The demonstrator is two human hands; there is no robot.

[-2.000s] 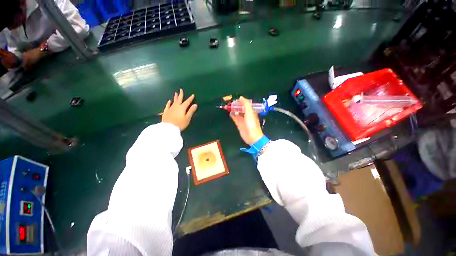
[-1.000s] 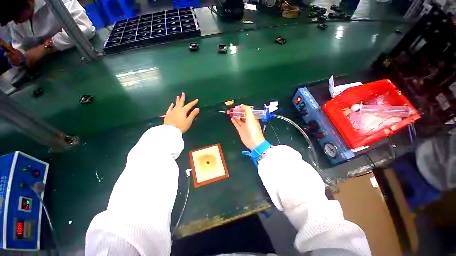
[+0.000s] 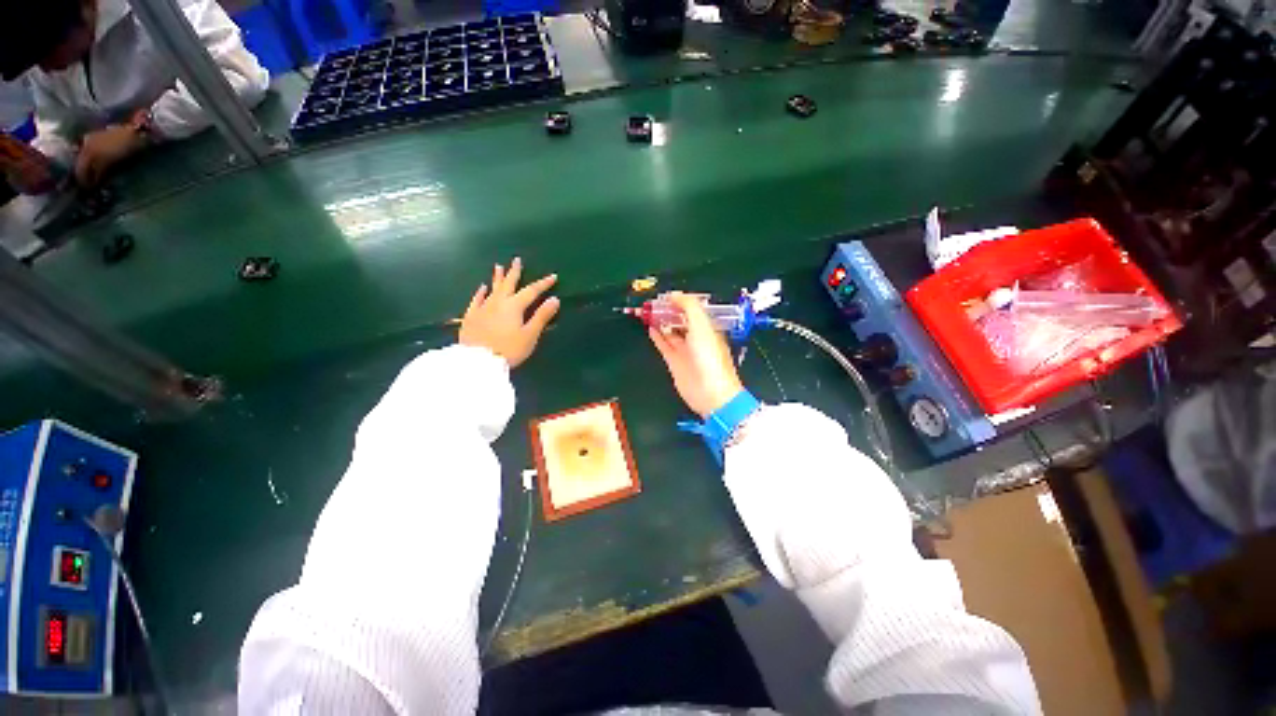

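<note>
My right hand (image 3: 689, 350) holds the dispensing syringe (image 3: 717, 316), a clear barrel with pinkish contents and a blue adapter at its rear. It lies nearly level with its reddish tip pointing left. A clear-grey air hose (image 3: 840, 357) curves from the adapter to the right. My left hand (image 3: 509, 313) rests palm down on the green surface, fingers spread, left of the syringe tip; it holds nothing that I can see. The pale square pad (image 3: 585, 469) with an orange-brown border lies below, between my forearms, with a thin cable at its left. A blue strap is on my right wrist.
Small black workpieces (image 3: 640, 129) lie spaced along the green surface (image 3: 728, 196). A blue-grey controller (image 3: 903, 350) and red bin (image 3: 980, 350) stand right. A blue control unit (image 3: 56, 560) is left. A compartment tray (image 3: 427, 73) and a person in white are beyond.
Both hands and the syringe have barely moved since a second ago. The small black workpieces on the green surface have shifted a little to the right.
</note>
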